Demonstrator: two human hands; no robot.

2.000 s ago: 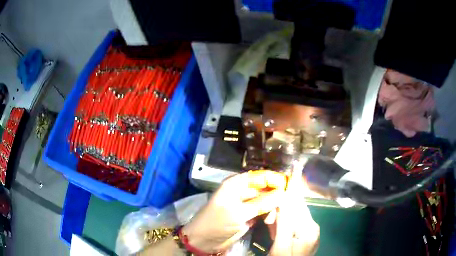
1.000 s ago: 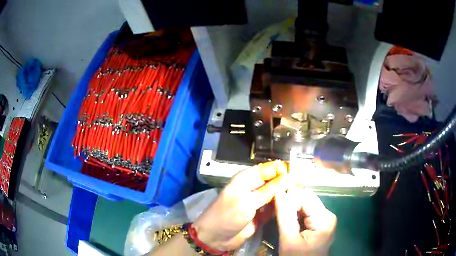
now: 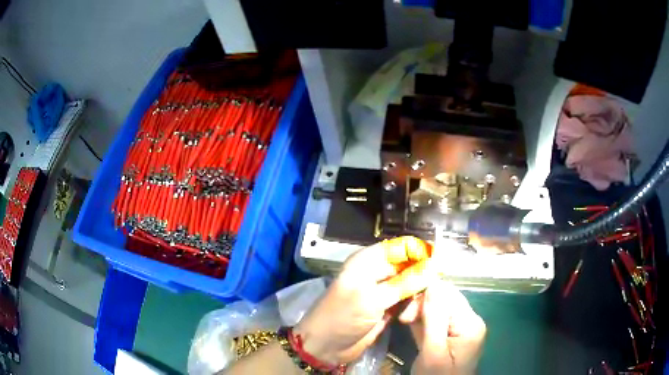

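My left hand (image 3: 359, 296), with orange finger coverings and a beaded and red bracelet, is in front of the press die (image 3: 455, 187). Its thumb and index finger are pinched together. My right hand (image 3: 449, 329) is just right of it, its fingertips bent in close to the left ones. Lamp glare washes out both sets of fingertips, so any small piece between them cannot be made out. A dark reddish bit shows under the left fingers. The gooseneck lamp head (image 3: 495, 227) is right above the hands. A clear bag (image 3: 213, 337) of brass terminals (image 3: 254, 342) lies left of my left wrist.
A blue bin (image 3: 253, 253) of stacked red leads (image 3: 192, 157) is on the left. A black block (image 3: 353, 209) with two gold pieces is beside the die. A black tray (image 3: 587, 322) with scattered red leads is at right, a pink cloth (image 3: 598, 139) behind it.
Both hands stay close together in front of the die, with small finger shifts. The right fingers are bunched closer below the left ones. The view has shifted slightly, moving the bin and press rightward.
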